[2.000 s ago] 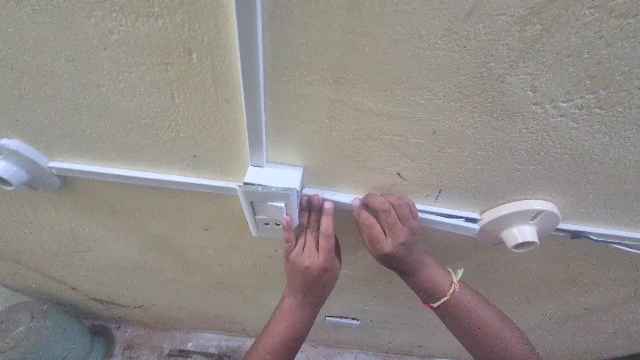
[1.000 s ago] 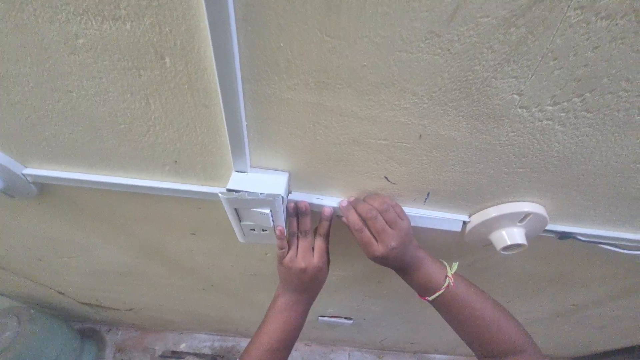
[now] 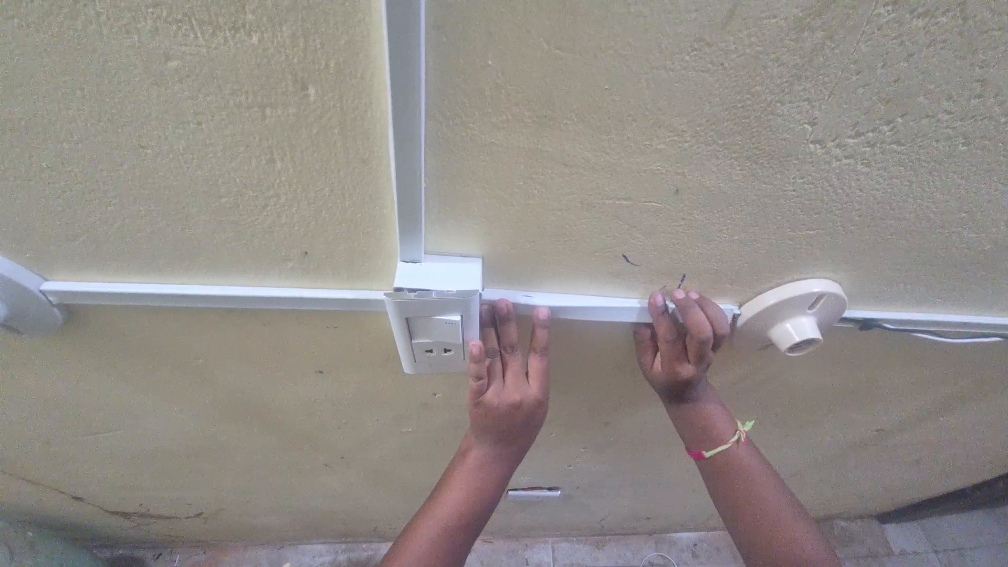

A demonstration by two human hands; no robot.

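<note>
My left hand (image 3: 510,378) lies with spread fingers at the left end of a white plastic trunking cover (image 3: 598,307), touching its lower edge beside a switch and socket plate (image 3: 437,335). That plate sits tilted on a white surface box (image 3: 439,273) on the wall. Toward the cover's right end, my right hand (image 3: 683,342) has bent fingers over it and the thumb below; a coloured thread bracelet circles the wrist. Just right of that hand is a cream lamp holder (image 3: 797,315) on a round base.
Vertical trunking (image 3: 406,126) rises above the box, and covered horizontal trunking (image 3: 220,297) runs left to another round fitting (image 3: 24,299). Wires (image 3: 929,332) show at the trunking right of the lamp holder. A short white strip (image 3: 534,493) is low down, near the floor (image 3: 685,549).
My right hand has slid right along the trunking cover, from near my left hand to near the lamp holder. My left hand stays beside the switch and socket plate.
</note>
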